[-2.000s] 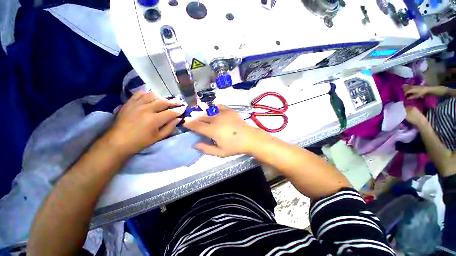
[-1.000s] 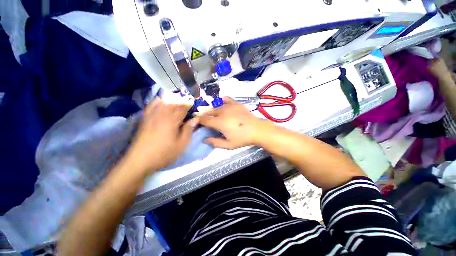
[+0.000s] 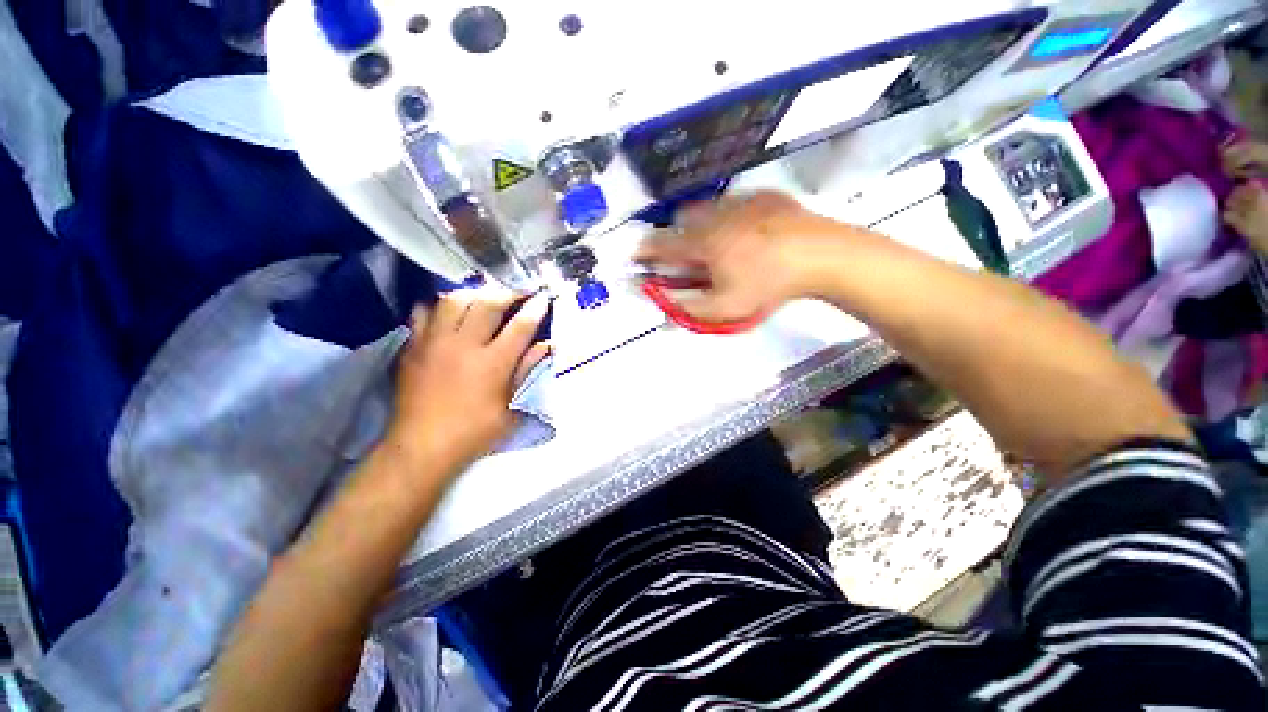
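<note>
My left hand (image 3: 466, 365) lies on the pale grey-blue fabric (image 3: 223, 403) just left of the needle area, its fingertips near the presser foot (image 3: 545, 295). Navy fabric (image 3: 195, 209) joins the pale fabric and spreads to the left. My right hand (image 3: 744, 264) is blurred and is over the scissors to the right of the needle. One red handle (image 3: 706, 327) shows below its fingers, and the rest of the scissors is hidden under the hand. The fingers appear curled around them.
The white sewing machine head (image 3: 612, 70) with its blue tension knob (image 3: 584, 206) stands above my hands. A dark green bundle (image 3: 973, 216) lies at the bed's right end. Magenta cloth (image 3: 1112, 237) and another person's hand (image 3: 1245, 195) are at the far right.
My right hand has left the fabric at the needle and moved right onto the scissors. My left hand stays on the fabric. The camera view has shifted slightly.
</note>
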